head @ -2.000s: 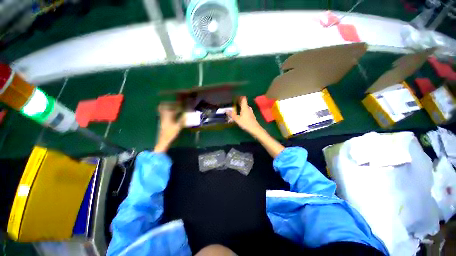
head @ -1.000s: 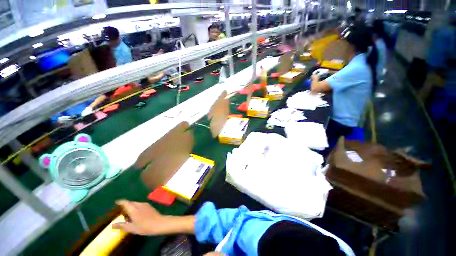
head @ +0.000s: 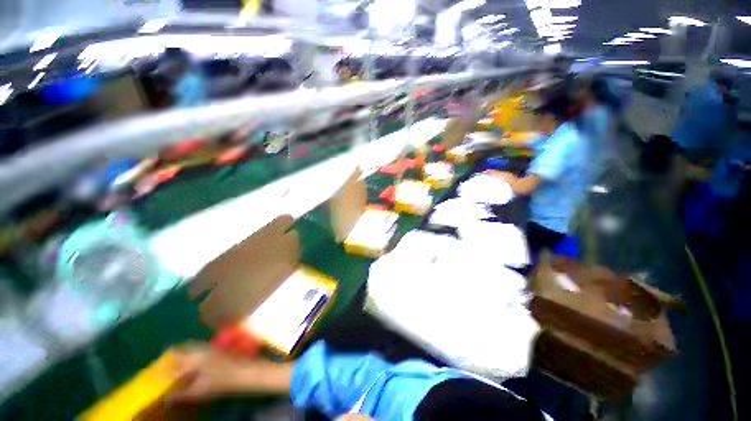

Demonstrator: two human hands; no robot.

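Observation:
A yellow retail box (head: 136, 390) lies at the lower left, cut off by the picture's edge and blurred; its yellow side faces up. My right hand (head: 198, 377) rests on the right end of this box, fingers around its edge. My left hand is out of the picture. An open yellow box (head: 295, 312) with a white top inside and its brown flap raised stands just beyond my right hand. A blurred red pad (head: 236, 339) lies between that box and my hand.
More open yellow boxes (head: 372, 230) stand in a row along the green belt (head: 317, 229). A large white pile (head: 453, 300) lies at right, with a brown carton (head: 601, 316) beyond it. A mint fan (head: 111, 267) is at left. A person (head: 560, 177) stands farther along.
The view has shifted slightly and blurred. My right hand stays on the yellow box, which shows lower left. My left hand, seen two seconds ago, is out of view.

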